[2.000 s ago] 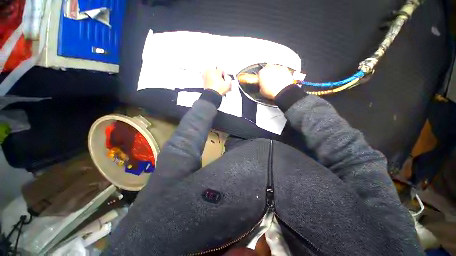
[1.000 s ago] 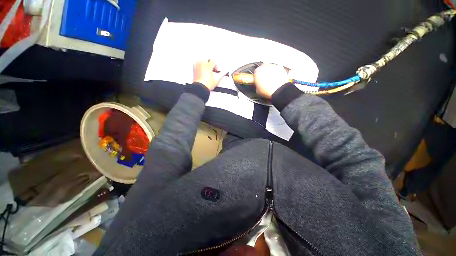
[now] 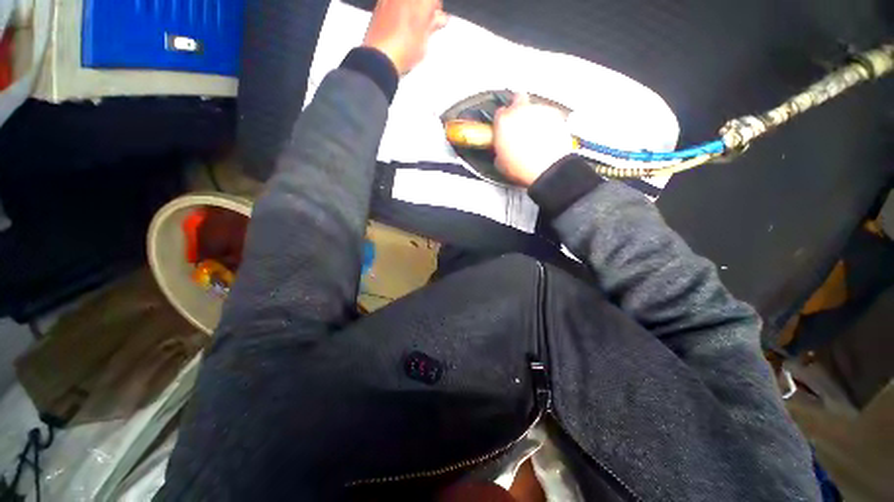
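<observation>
A large white panel with black bands [image 3: 588, 93] lies on the black ironing table, its rounded end to the right and its lower black part along the table's near edge. My right hand [image 3: 530, 142] is closed on the wooden handle of the steam iron [image 3: 471, 135], which rests on the panel with its tip pointing left. My left hand [image 3: 404, 29] is at the panel's upper edge, near the top of the picture. Whether its fingers grip the cloth cannot be told.
A blue hose with a yellowish cord [image 3: 647, 155] runs right from the iron into a taped bundle [image 3: 804, 103]. A blue-fronted box [image 3: 162, 34] stands at the upper left. A cream bucket [image 3: 165, 257] with red and yellow contents is below the table, partly behind my left sleeve.
My left hand has moved up and away from beside the iron to the panel's far edge. The panel has shifted up and right in view. My right hand stays on the iron.
</observation>
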